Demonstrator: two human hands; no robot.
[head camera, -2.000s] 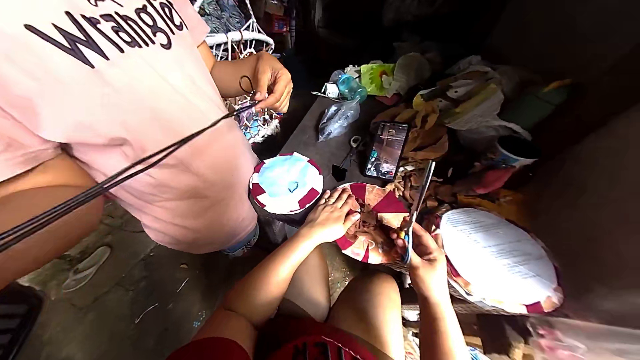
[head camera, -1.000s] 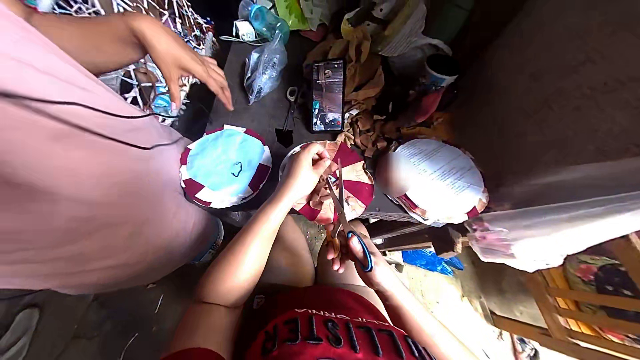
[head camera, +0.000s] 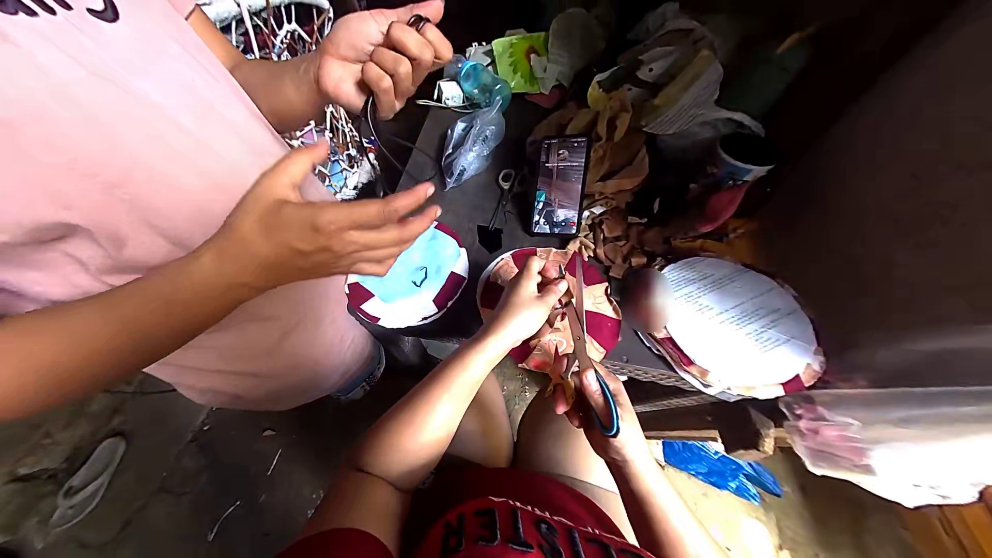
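Observation:
My right hand (head camera: 601, 403) holds a pair of scissors (head camera: 579, 329) by the blue-and-black handles, with the blades pointing up over a round panel (head camera: 604, 329) of brown and dark red pieces. My left hand (head camera: 531, 302) is on that panel beside the blades, its fingertips pinched on something small and dark that I cannot make out. A round panel with a light blue centre (head camera: 418, 271) and a dark red and white rim lies to the left. To the right is another round panel, faced with printed paper (head camera: 736, 322).
A person in a pink shirt (head camera: 139, 194) stands at the left, one hand holding dark cord (head camera: 372, 116), the other hand over the blue panel. A phone (head camera: 559, 186), small scissors (head camera: 504, 190), a plastic bag (head camera: 471, 147) and scraps (head camera: 620, 147) lie on the dark table (head camera: 438, 128).
The other person's second hand has come into view over the blue panel. My scissors have stayed over the middle panel since one second ago. The view has shifted.

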